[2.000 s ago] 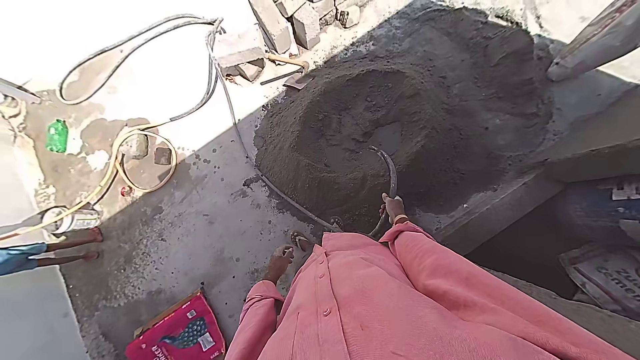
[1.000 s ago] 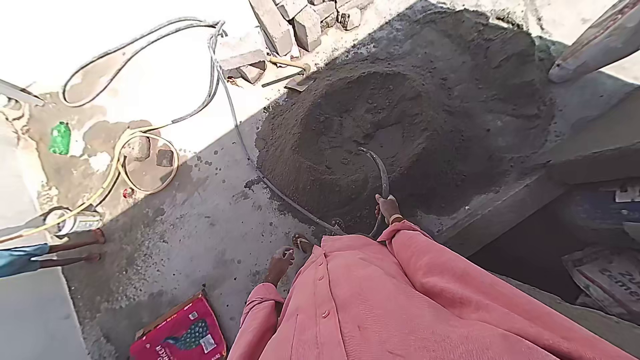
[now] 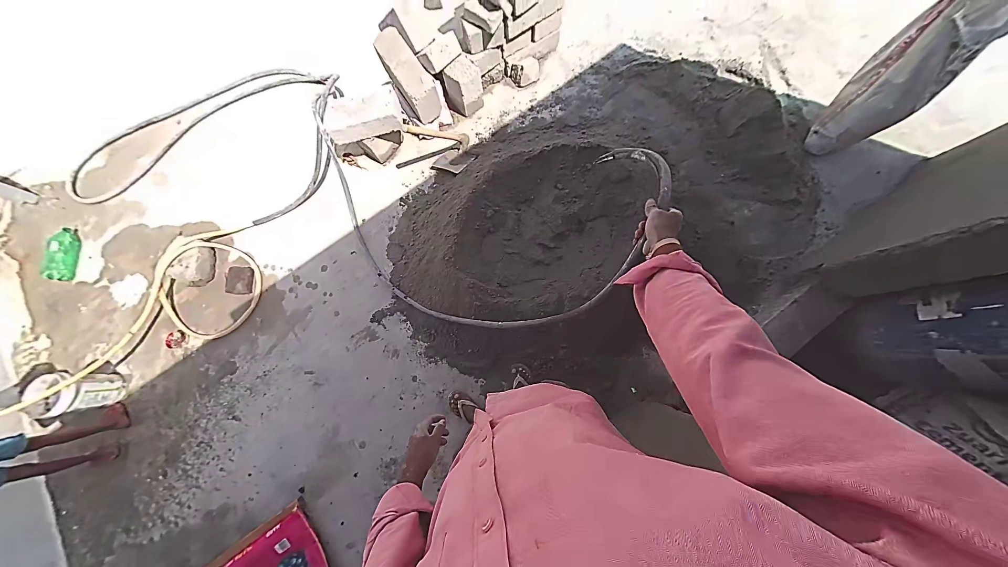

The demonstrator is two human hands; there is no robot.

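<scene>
My right hand (image 3: pixel 660 226) is closed around a grey hose (image 3: pixel 663 177) a little short of its end, which curves over to the left. Water seems to come from the hose's mouth onto a wide heap of dark grey sand or mortar mix (image 3: pixel 543 228) with a hollow in its middle. From my hand the hose runs down and left along the heap's near edge. My left hand (image 3: pixel 425 445) hangs low by my side with bent fingers, and nothing can be made out in it.
Bricks (image 3: pixel 461 83) are stacked beyond the heap, beside a hoe (image 3: pixel 453 157). Hose loops (image 3: pixel 256 276) and a green plastic bottle (image 3: pixel 61 253) lie left. Another person's bare legs (image 3: pixel 79 441) show at the left edge. A pink bag (image 3: pixel 279 543) lies below; a concrete ledge (image 3: pixel 913 220) stands right.
My right hand has moved out over the heap's right side with the hose, and the hose's end now bends to the left. My left hand still hangs at my side.
</scene>
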